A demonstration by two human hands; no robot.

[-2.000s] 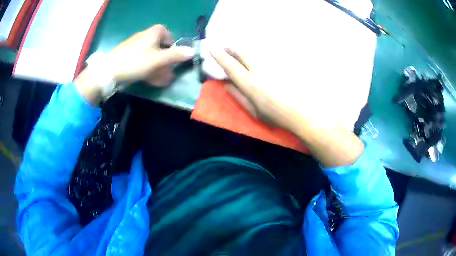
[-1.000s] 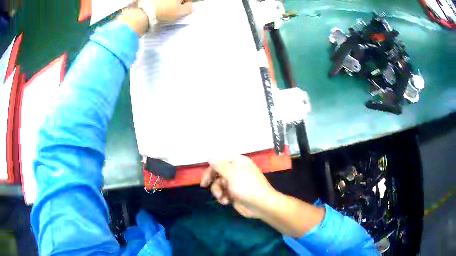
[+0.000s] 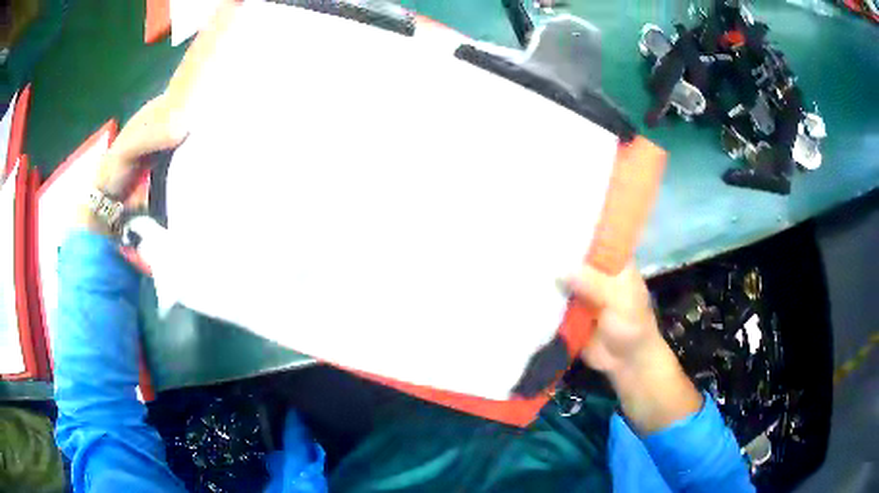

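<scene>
A white sheet (image 3: 386,202) lies on an orange-red backing board (image 3: 631,197), held tilted and turned over the bench edge. Two black binder clips (image 3: 545,77) grip its far edge; the right one shows a silver handle. Another black clip (image 3: 543,368) is at the near right corner, and a dark clip shows at the left edge beside my left hand. My left hand (image 3: 145,159) holds the left edge, its fingers partly hidden. My right hand (image 3: 617,313) grips the right edge, thumb on top, other fingers below.
A clip pile (image 3: 737,96) lies on the green bench (image 3: 689,217) at right. Clip bins (image 3: 752,327) sit below the edge at right and lower left. Red-edged white board sets (image 3: 72,221) lie at left. Something olive green (image 3: 29,457) shows at the lower left corner.
The board has been lifted and rotated, its near right corner now towards my lap. My left hand has come back from the far edge to the left edge; my right hand has moved to the right edge.
</scene>
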